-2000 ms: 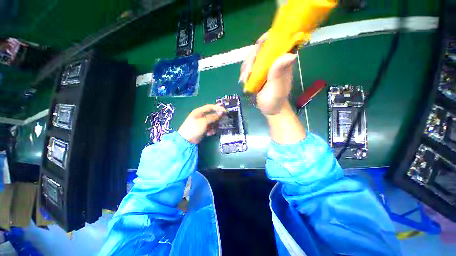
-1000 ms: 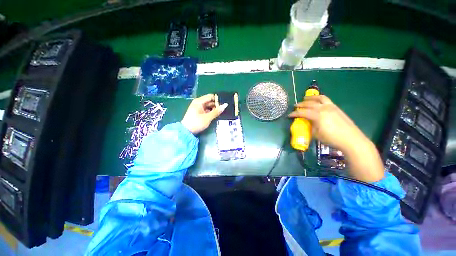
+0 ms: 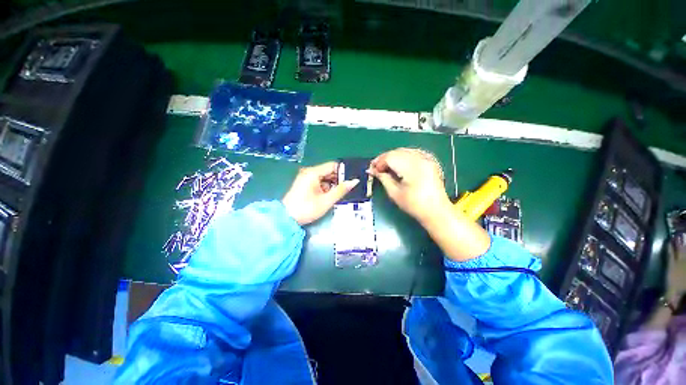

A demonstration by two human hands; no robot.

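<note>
A phone assembly lies on the green bench in front of me, its lower part silver. A black piece covers its upper end, with a pale strip along each side. My left hand grips the left edge of the black piece. My right hand pinches the pale strip at the right edge. The yellow electric screwdriver lies on the bench beyond my right wrist, out of my hand. My right hand hides most of the screw dish.
Blue parts bag and a heap of white-purple slivers are at left. Black tray stack stands far left, another tray right. A pale post rises beyond. Another person's hand shows far right.
My right hand has let go of the yellow screwdriver and moved left to the phone. Two seconds ago it held the screwdriver raised. The black piece now covers the phone's upper end.
</note>
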